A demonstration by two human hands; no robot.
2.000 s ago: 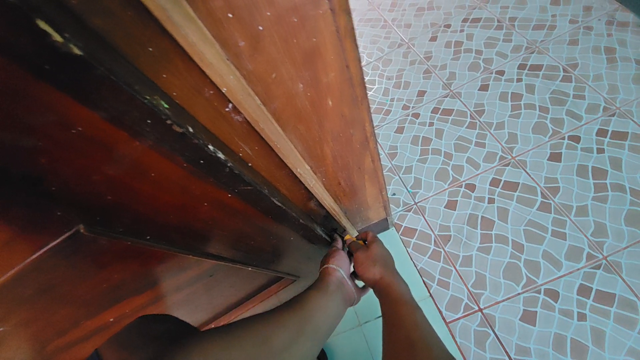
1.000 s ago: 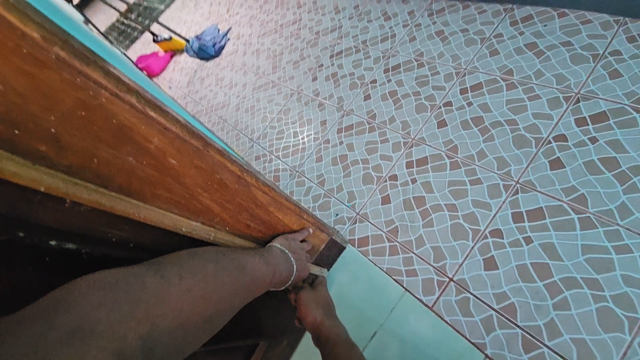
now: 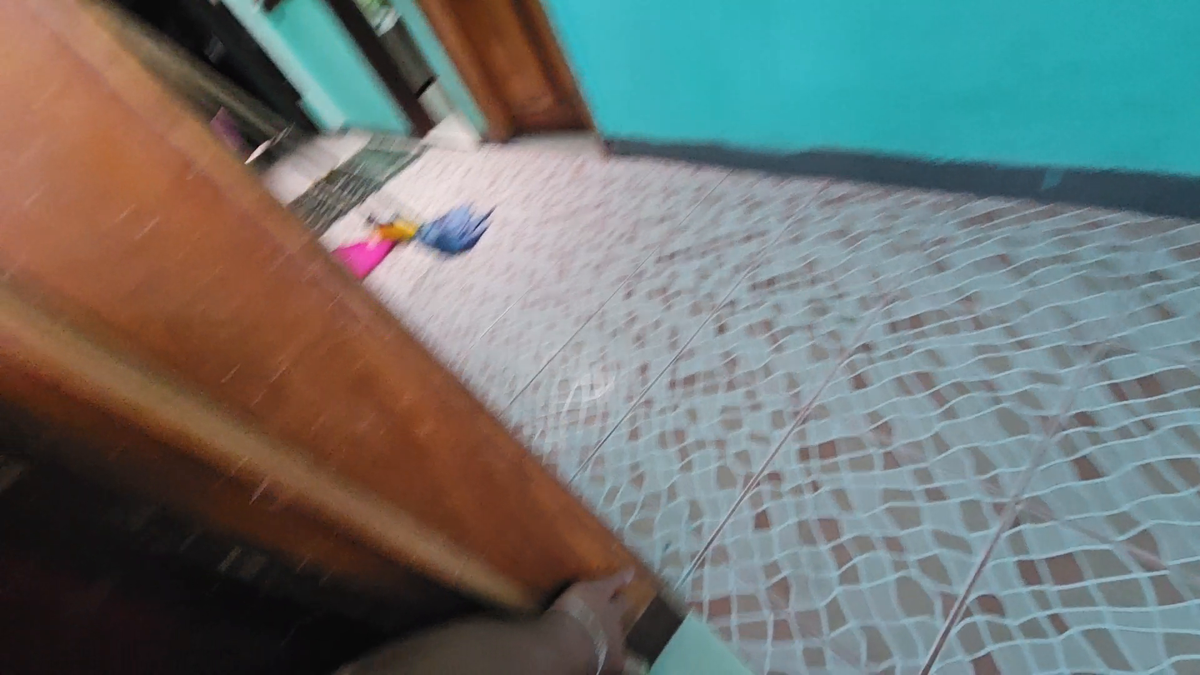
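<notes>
My left hand [image 3: 595, 614], with a pale bracelet at the wrist, rests against the lower end of a brown wooden door frame [image 3: 309, 375], at the bottom of the blurred head view. Its fingertips lie on the wood, just beside the dark block [image 3: 653, 626] at the foot of the frame. Whether this hand grips anything cannot be told. A light wooden strip [image 3: 216, 422] runs along the frame down to the hand. My right hand is out of view.
Patterned floor tiles [image 3: 797, 422] spread to the right. A turquoise wall [image 3: 872, 84] with a dark base band stands beyond. Blue [image 3: 455, 230], yellow [image 3: 398, 230] and pink [image 3: 366, 255] items lie on the floor near a patterned mat [image 3: 352, 183]. Farther back is a wooden door [image 3: 516, 66].
The view has swung up toward the room and wall. My right hand, seen beside the left one at the frame's foot before, has left the view. My left hand remains at the frame's foot.
</notes>
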